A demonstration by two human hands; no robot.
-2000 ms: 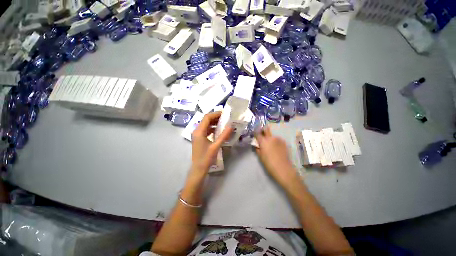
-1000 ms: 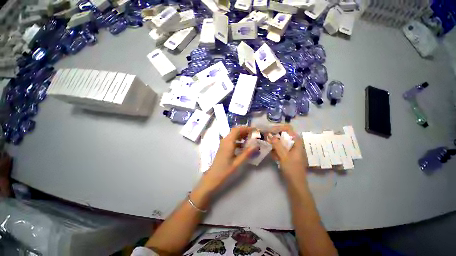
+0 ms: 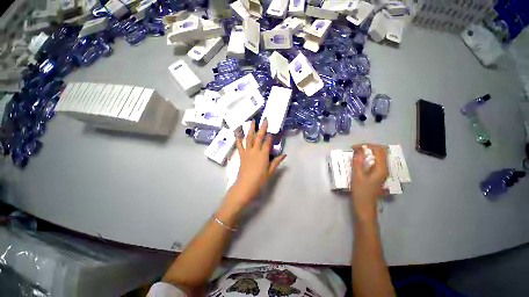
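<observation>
My left hand [image 3: 254,165] is spread flat with its fingers over the near edge of the loose white cartons, partly covering one carton [image 3: 234,168]. Whether it touches them is hard to tell. My right hand [image 3: 369,174] is over the row of closed white cartons [image 3: 340,170] and hides its middle. A small white piece [image 3: 368,156] shows between its fingers. Loose cartons [image 3: 277,109] lie in front of my left hand, some with open flaps [image 3: 305,75]. Flat blue-violet bottles with dark caps [image 3: 355,107] lie heaped beside them.
A long row of closed cartons [image 3: 110,103] stands at left. A black phone [image 3: 431,129] lies at right, with loose bottles [image 3: 497,183] beyond it. A carton stack [image 3: 449,14] is at the far right. Plastic-wrapped material [image 3: 52,261] is below the table edge at left.
The carton held between both hands is no longer there, and the right row reaches further left. My right hand moved right onto that row. My left hand moved forward-left and opened.
</observation>
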